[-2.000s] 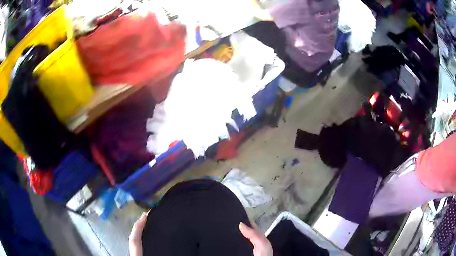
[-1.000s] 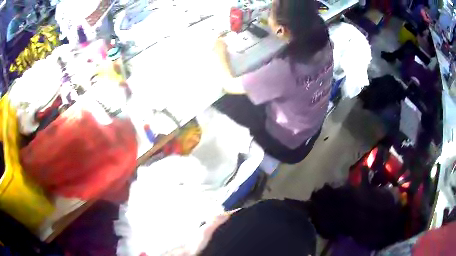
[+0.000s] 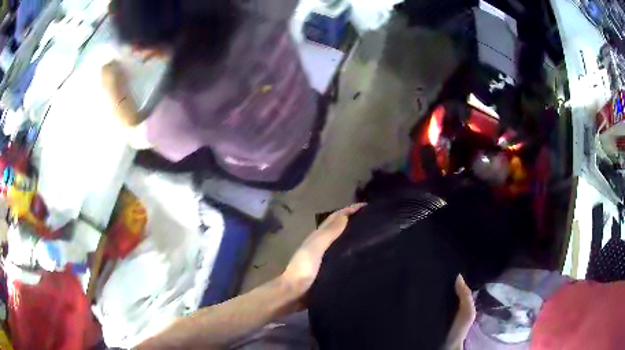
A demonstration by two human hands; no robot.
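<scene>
A wide black roll of tape [image 3: 384, 280] is held up in front of me at the lower middle. Its thick edge shows fine ridges at the top. My left hand [image 3: 312, 256] holds its left side, with the forearm reaching in from the lower left. My right hand [image 3: 463, 311] holds its right side; only some fingers show, and the rest is hidden behind the roll or cut off by the lower edge.
A person in a mauve shirt [image 3: 253, 96] is at a pale table at the upper left. A blue crate [image 3: 233, 249] with white cloth stands below. Red cloth [image 3: 51, 314] lies at lower left. Shiny red items [image 3: 432, 137] and dark heaps are ahead right. A red sleeve [image 3: 582, 318] shows at lower right.
The view has swung right, so the person and crate have shifted left and the yellow container has mostly gone. The roll and both hands now show larger; my left forearm has come into view.
</scene>
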